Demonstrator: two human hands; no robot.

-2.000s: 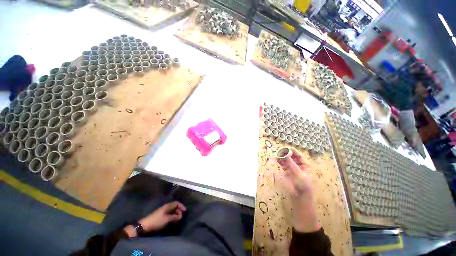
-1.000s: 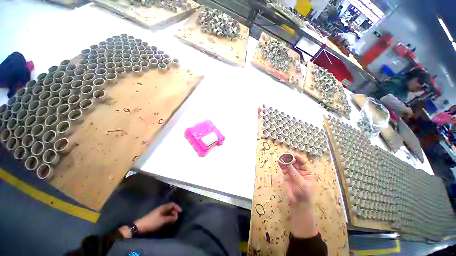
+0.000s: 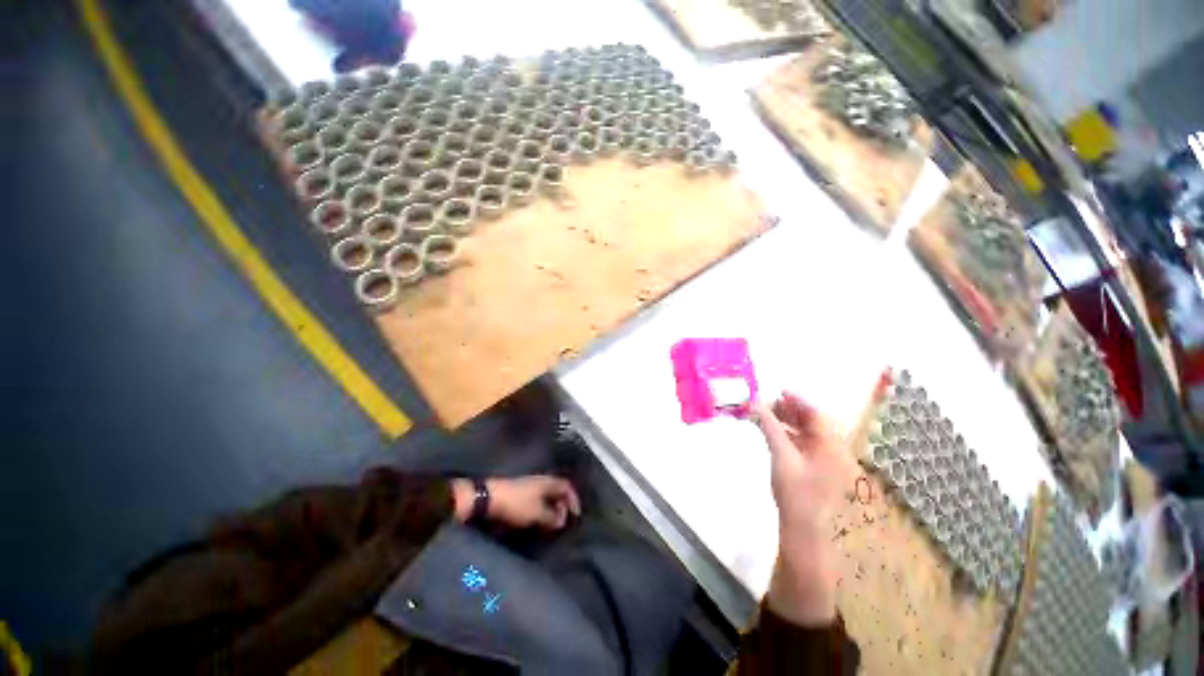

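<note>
A bright pink pad or small case (image 3: 695, 383) with a pale centre lies on the white tabletop. My right hand (image 3: 800, 442) is bent over the table, its fingertips at the pad's lower right edge. No ring shows in its fingers, but their undersides are hidden. My left hand (image 3: 539, 502) hangs below the table edge by my lap, fingers loosely curled, with nothing seen in it. Grey-tan rings (image 3: 456, 185) stand in close rows on the left wooden board (image 3: 581, 264). More rings (image 3: 931, 462) stand in rows on the right board (image 3: 871, 581), partly behind my right hand.
Boards with heaps of loose parts (image 3: 865, 90) lie along the back. Another ring-covered board (image 3: 1072, 594) is at the far right. A dark blue cloth or glove (image 3: 359, 29) lies at the top left. A yellow floor line (image 3: 238, 238) runs along the left.
The view has turned, so boards and pad appear further right and rotated. My right hand has moved from over the right board to the pink pad; the ring it held no longer shows.
</note>
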